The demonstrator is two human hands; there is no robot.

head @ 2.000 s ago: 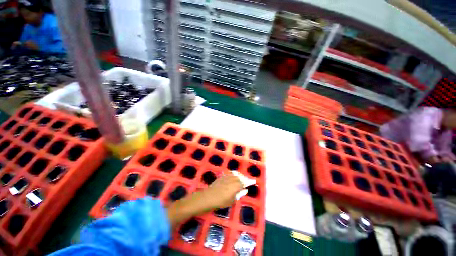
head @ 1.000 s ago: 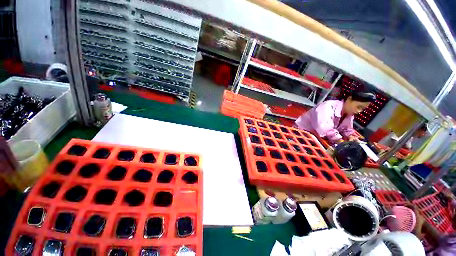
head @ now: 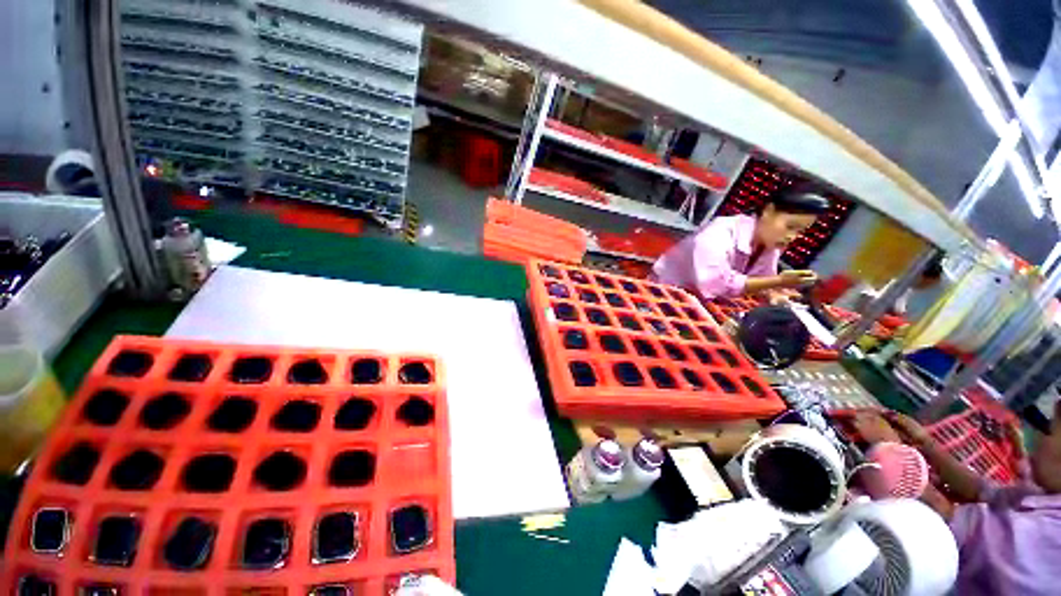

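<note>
An orange-red tray [head: 451, 489] lies in front at the lower left, cut off by the bottom edge. Most visible pockets hold dark rounded-square smartwatch units [head: 266, 540]; some in the nearer rows have bright rims. One pocket in the third row, at the right, shows bare orange. A small pale thing [head: 426, 586] shows at the tray's bottom right, too cut off to identify. A second filled tray [head: 669, 406] lies farther right. Neither of my hands can be made out.
A white sheet [head: 498, 402] lies behind and beside the front tray. Two bottles [head: 602, 470], a dark-edged card [head: 700, 475], white wipes [head: 718, 545] and fans [head: 795, 474] are at right. Stacked trays [head: 533, 233] lie behind. A metal post [head: 120, 175] stands left. Two people are at right.
The view has swung right. The blue-sleeved arm and hand with a white piece, over the front tray two seconds ago, have left view. The person in pink across the bench has raised a hand.
</note>
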